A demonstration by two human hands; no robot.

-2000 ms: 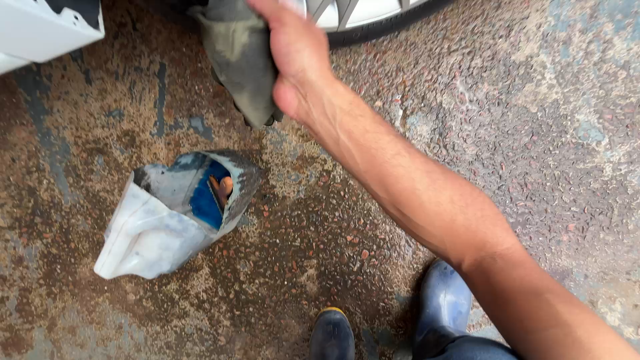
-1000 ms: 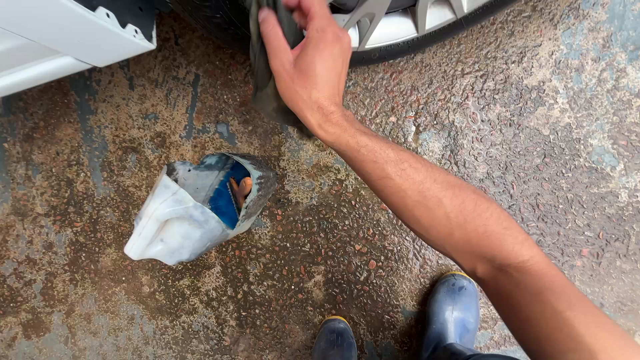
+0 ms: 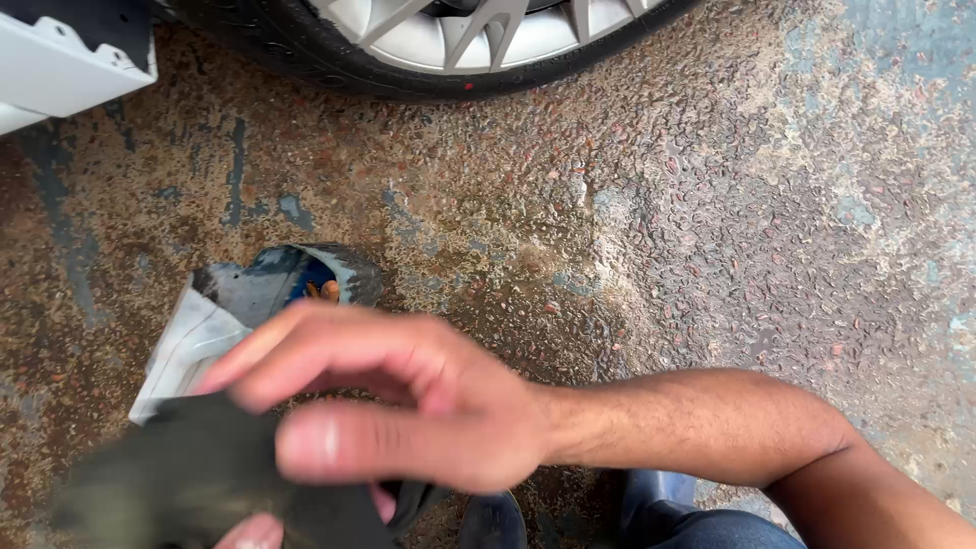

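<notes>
A dark grey-green cloth (image 3: 175,473), blurred by motion, is bunched at the lower left. My right hand (image 3: 427,404) reaches across it from the right, its thumb over the cloth and its fingers at the upper edge; blur hides whether it grips. Of my left hand (image 3: 255,532), a thumb tip shows on the cloth at the bottom edge; the rest is hidden. Just beyond my right fingers lies a cut-open whitish plastic container (image 3: 244,293), with something blue and orange-brown pieces inside.
A car wheel with a black tyre (image 3: 366,84) and silver spoked rim (image 3: 496,38) is at the top. A white body panel (image 3: 69,65) juts in at upper left. The floor (image 3: 686,267) is wet and rough. My boot (image 3: 494,522) shows below.
My right hand and the cloth have moved from beside the tyre down toward me, past the container. The tip of my left hand now shows on the cloth.
</notes>
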